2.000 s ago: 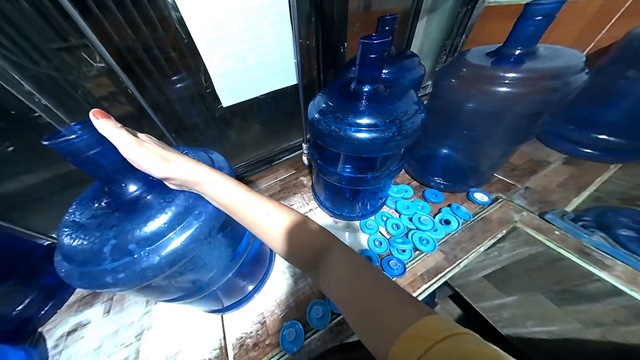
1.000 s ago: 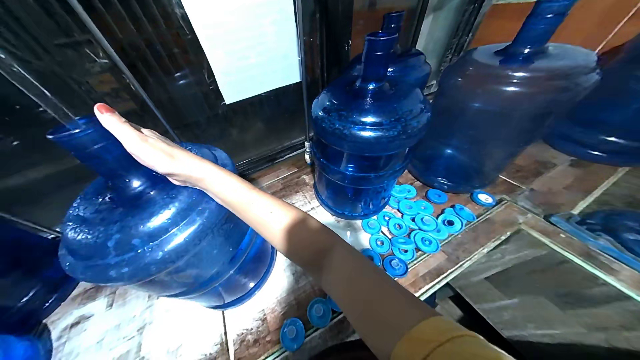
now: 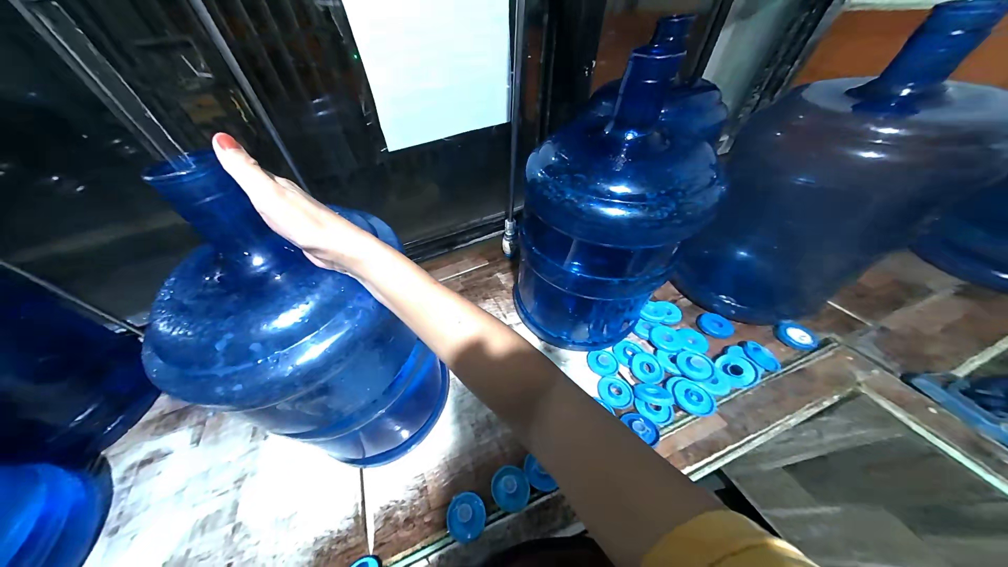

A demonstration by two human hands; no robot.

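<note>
My right hand (image 3: 291, 209) reaches from the lower right and lies against the neck of a large blue plastic water jug (image 3: 283, 339). The hand's edge and one fingertip show, while the other fingers are partly hidden beside the neck. The jug leans to the left on the floor, and a clear, thin streak, water or a tube, meets its open mouth. My left hand is not in view. To the right stands another blue jug (image 3: 614, 236), with several light blue caps (image 3: 693, 366) scattered at its base.
More blue jugs stand at the right (image 3: 819, 181) and at the left edge (image 3: 63, 370). Several caps (image 3: 466, 516) lie along a floor edge below my forearm. A dark glass panel (image 3: 441, 181) bearing a white sheet (image 3: 433, 71) is behind the jugs. A framed floor panel (image 3: 874, 472) lies at the lower right.
</note>
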